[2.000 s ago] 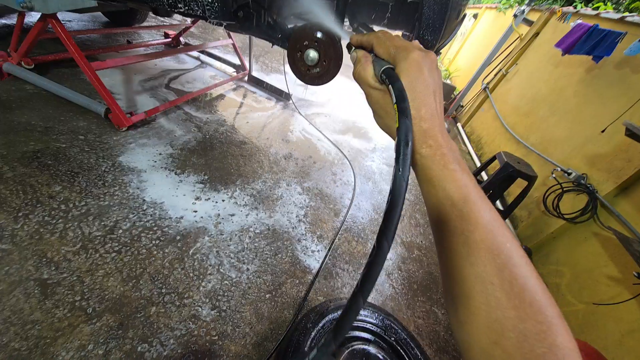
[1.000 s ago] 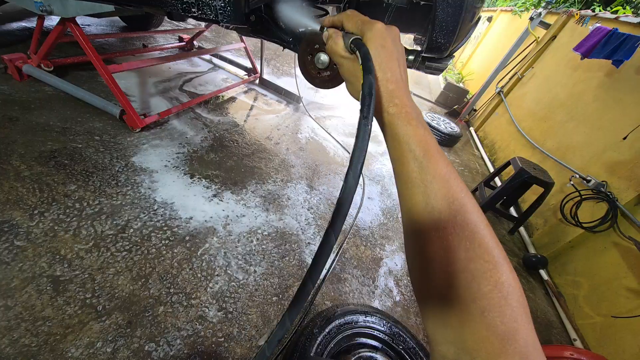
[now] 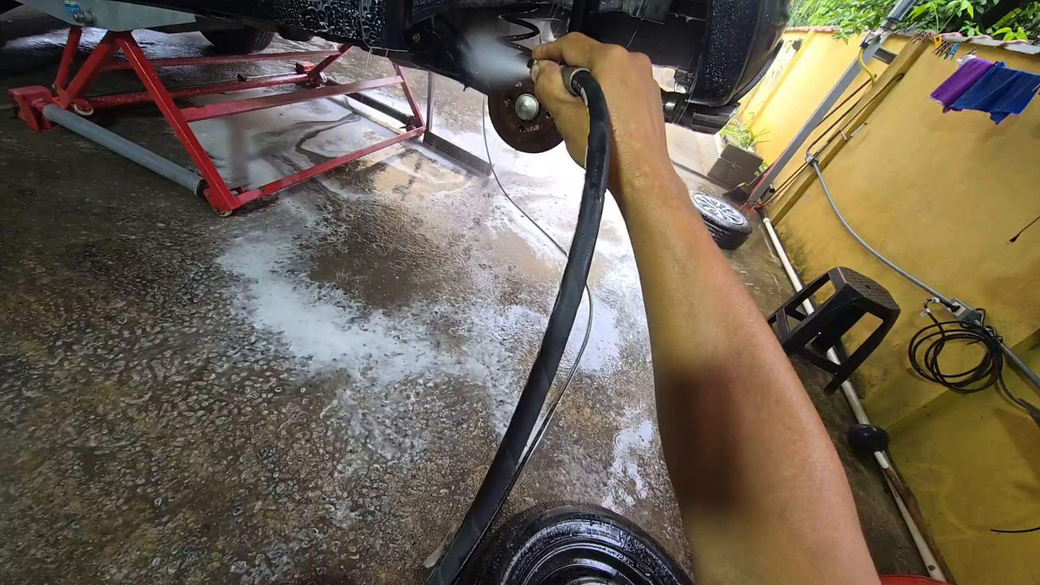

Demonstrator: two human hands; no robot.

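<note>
My right hand (image 3: 605,93) is closed around the end of a black hose (image 3: 569,292), whose nozzle is mostly hidden by the fingers. White spray (image 3: 491,58) leaves it to the left, toward the underside of a raised car (image 3: 341,20) and a coil spring (image 3: 520,31). Just below and left of the hand is a rusty brake disc (image 3: 526,114) with a metallic hub cap. The hose runs down to the bottom edge, beside a wet black tyre (image 3: 581,544). My left hand is out of view.
A red metal stand (image 3: 175,114) is under the car at the left. Foam and water cover the concrete floor (image 3: 325,341), crossed by a thin cable (image 3: 520,213). At the right are a removed wheel (image 3: 720,219), a black plastic stool (image 3: 845,309), a coiled hose (image 3: 957,353) and a yellow wall (image 3: 942,187).
The spray, aimed up and left above the brake disc earlier, now points left at the suspension area. The view has shifted, bringing the removed wheel at the right into sight since the first frame.
</note>
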